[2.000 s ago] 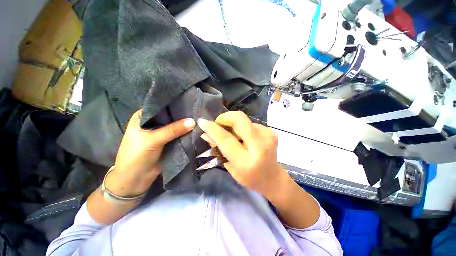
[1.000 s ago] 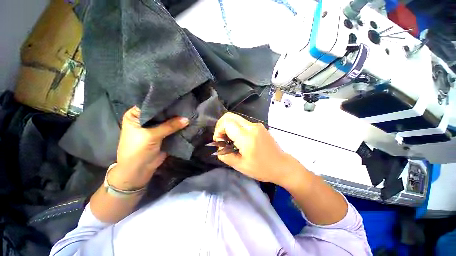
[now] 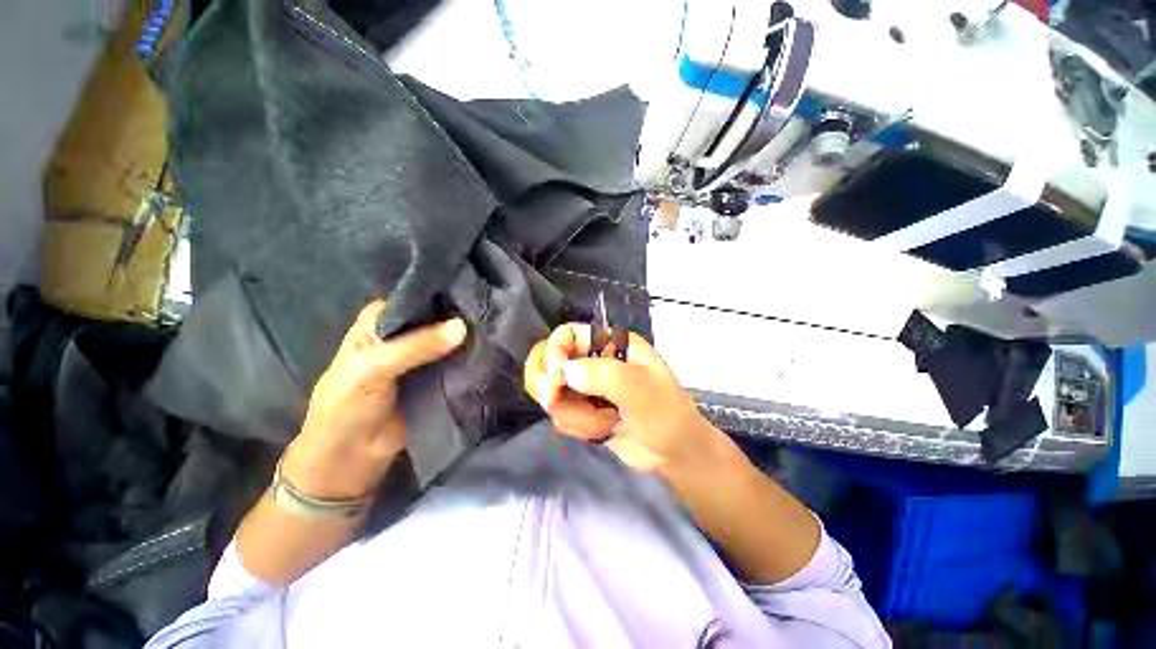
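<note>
A dark charcoal garment (image 3: 342, 165) hangs over the table edge and my lap, with a light stitched line near its top. My left hand (image 3: 368, 393) grips a bunched part of it, thumb on top. My right hand (image 3: 609, 387) holds small dark thread snips (image 3: 607, 332), their thin points upward, just right of the bunched cloth. My right fingers are curled, and I cannot tell if they also pinch cloth or thread. A thin thread runs from the garment across the table to the scraps.
A white sewing machine (image 3: 938, 114) stands at right, its needle area beyond my right hand. Black fabric scraps (image 3: 976, 374) lie at the table's right edge. A blue crate (image 3: 951, 558) is below. A cardboard box (image 3: 108, 190) and dark garment pile (image 3: 102, 444) are at left.
My right hand has moved off the seam; the snips have turned from pointing left to pointing up. My left hand keeps hold of the cloth. The view has shifted, so the machine appears higher.
</note>
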